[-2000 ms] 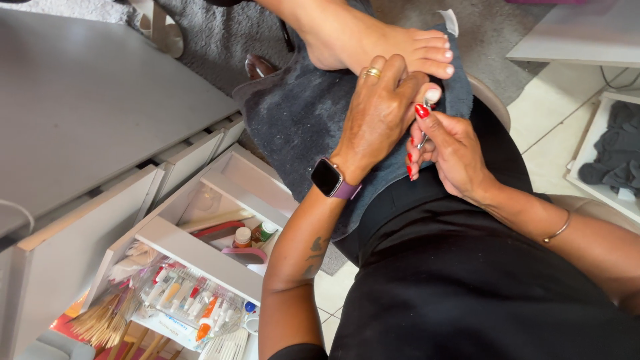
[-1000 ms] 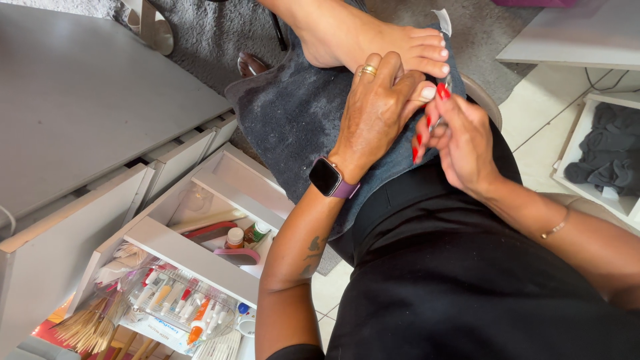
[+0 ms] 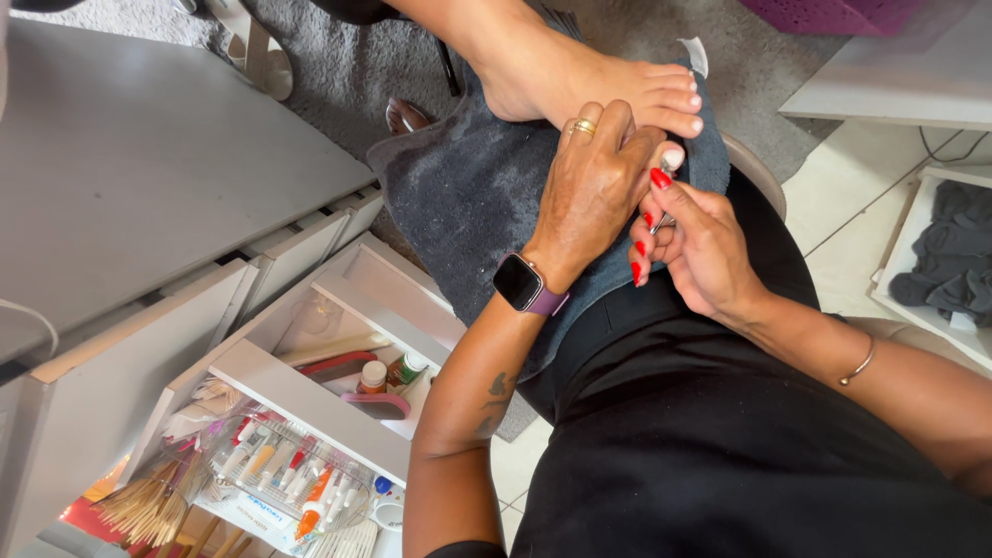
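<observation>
Another person's bare foot (image 3: 573, 85) rests over a dark gray towel (image 3: 473, 194) on my lap, its toenails painted white. My left hand (image 3: 593, 182), with gold rings, grips the front of the foot and its fingers hold beside the big toe (image 3: 668, 157). In my right hand (image 3: 690, 236), with red nails, is a small metal tool (image 3: 660, 223), probably a nipper, pinched between thumb and fingers. Its tip is at the big toe's nail; the jaws are partly hidden by my thumb.
An open drawer (image 3: 271, 372) at lower left holds foot files (image 3: 377, 404), small bottles (image 3: 373, 377), a clear box of tubes and pens (image 3: 291, 465) and wooden sticks (image 3: 151, 500). A gray cabinet top (image 3: 155, 163) stands left. A white bin (image 3: 899, 263) with dark cloths is at right.
My right hand has moved back to the big toe after being slightly off it one second ago, tool still in its fingers. The left hand keeps its hold on the foot.
</observation>
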